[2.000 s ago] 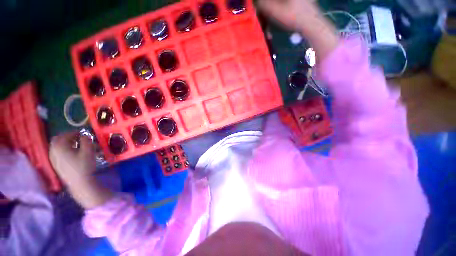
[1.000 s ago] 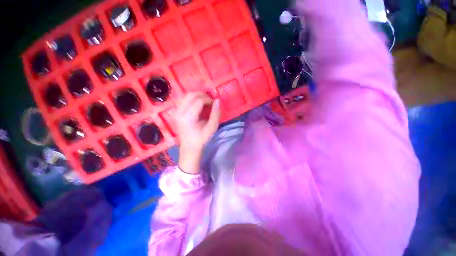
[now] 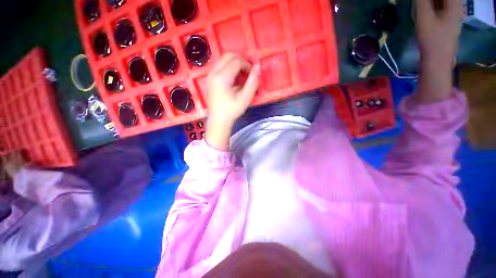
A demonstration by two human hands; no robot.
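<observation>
A red foam tray (image 3: pixel 318 59) lies in front of me, its far edge cut off by the picture's top. Its left pockets hold round dark watch heads (image 3: pixel 197 50); several right-hand pockets are bare. One watch head (image 3: pixel 154 20) shows a yellow mark and another (image 3: pixel 112 80) has a small pale piece on it. My left hand (image 3: pixel 231 84) is curled over the tray's near edge, thumb and fingertips close together; whether it holds something small is unclear. My right hand (image 3: pixel 439 32) is at the top right, partly cut off. A dark patch shows between its fingers, too unclear to name.
Dark watch heads (image 3: pixel 365 49) and a white cord (image 3: pixel 389 64) lie right of the tray. A white box (image 3: pixel 479 12) is at the far right. A smaller red tray (image 3: pixel 374 117) sits below. A tape roll (image 3: pixel 81 73), another red tray (image 3: pixel 41 111) and a neighbour's sleeve (image 3: pixel 60 198) are left.
The view has shifted. My left hand went from left of the tray to its near edge and has stayed there. My right hand, out of view one second ago, shows again farther right.
</observation>
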